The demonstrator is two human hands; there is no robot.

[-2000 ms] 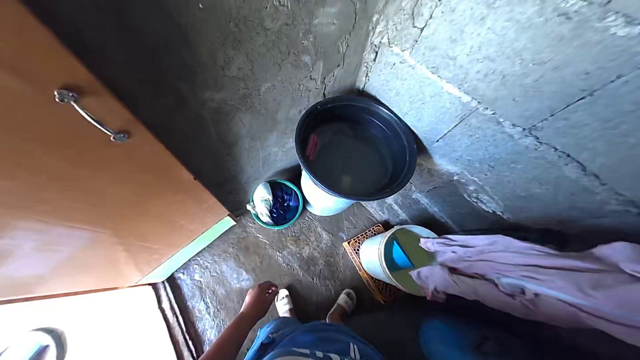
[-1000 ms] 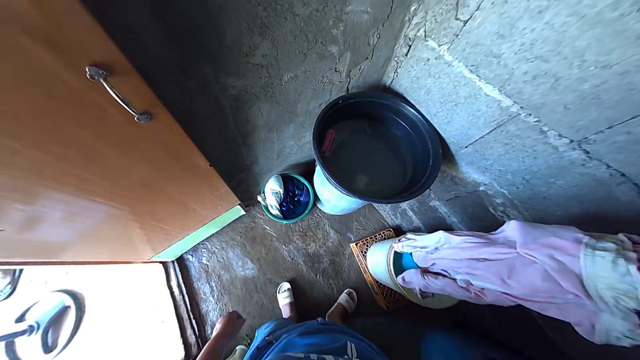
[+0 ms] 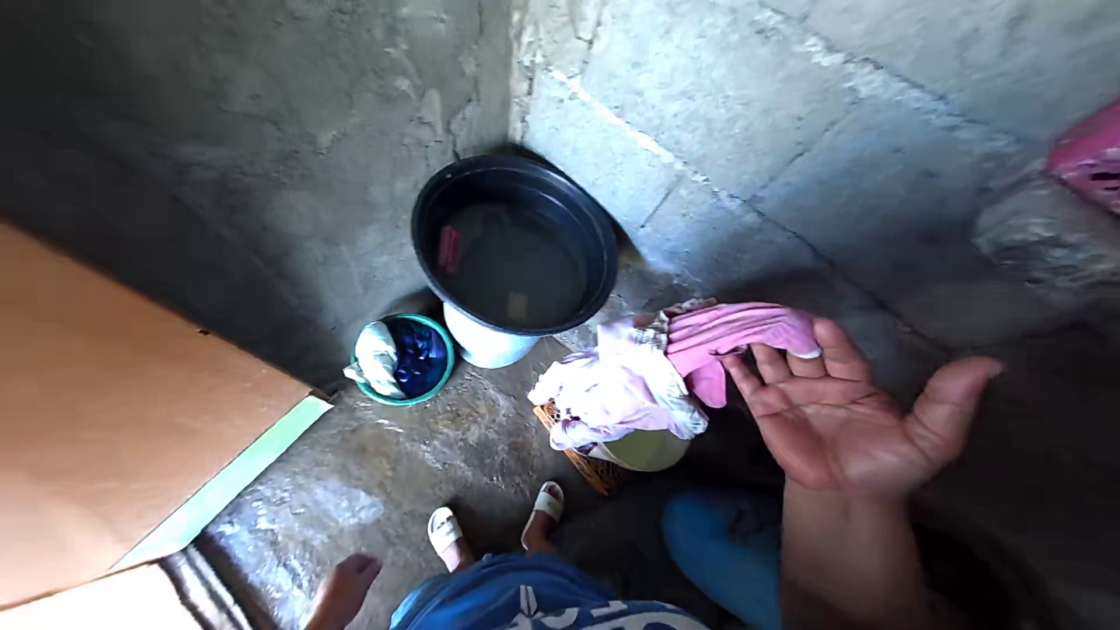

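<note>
My right hand (image 3: 840,411) is raised at the right, palm up and fingers spread, its fingertips beside the pink end of a bundle of wet-looking cloth (image 3: 735,337). The paler part of the cloth drapes over a pail (image 3: 652,451) on an orange-brown plastic crate (image 3: 599,472). My left hand (image 3: 350,582) hangs low at the lower left and appears to hold nothing; its fingers are blurred. A black basin (image 3: 525,254) of cloudy water, with a small pink item in it, rests on a white bucket (image 3: 486,341). Beside it, a green-rimmed basin (image 3: 420,363) holds blue and whitish cloth.
A brown door or panel (image 3: 131,394) with a pale green edge stands at the left. Grey concrete walls (image 3: 700,105) meet behind the black basin. A pink plastic object (image 3: 1089,162) is at the right edge. A blue container (image 3: 726,542) stands near my right forearm.
The pink cloth, stretched out to the right edge before, now lies bunched over the pail. My right hand has come into view, open. The view has shifted to the right.
</note>
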